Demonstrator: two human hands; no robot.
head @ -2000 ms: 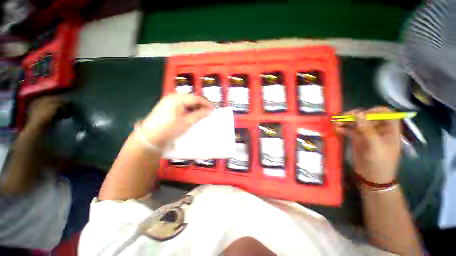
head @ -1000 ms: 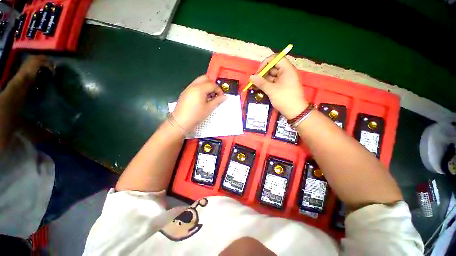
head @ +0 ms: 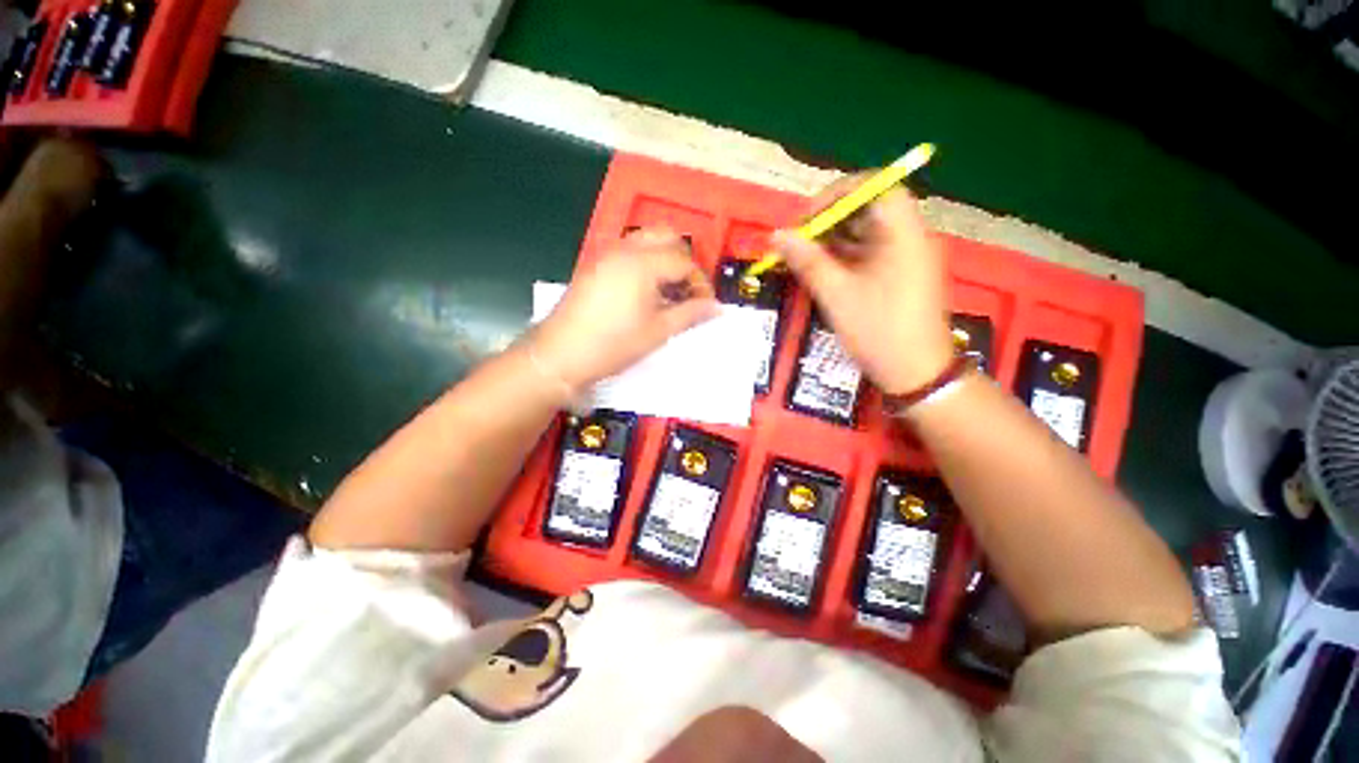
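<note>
A red tray [head: 1121, 316] holds two rows of black units with white printed labels and gold round marks. My left hand [head: 632, 306] holds a white sticker sheet [head: 678, 370] over the upper left units, hiding part of them. My right hand [head: 879, 283] holds a slim yellow pointed tool [head: 865, 191]. Its tip is at the gold mark of a black unit [head: 748, 280] in the upper row, second from the left. Whether it touches, or bears a sticker, I cannot tell. My right hand and forearm cover parts of other units.
A white fan [head: 1245, 440] stands at the right, with small label sheets [head: 1225, 581] near it. Another red tray [head: 187, 67] is at the upper left. A person's arm [head: 42, 201] is at the left. A pale edge rail [head: 574, 108] borders the green strip [head: 671, 82].
The tray appears slightly further left. My left hand and the sheet have moved right over the tray, covering part of the second upper unit. The tool tip has moved onto that unit's gold mark.
</note>
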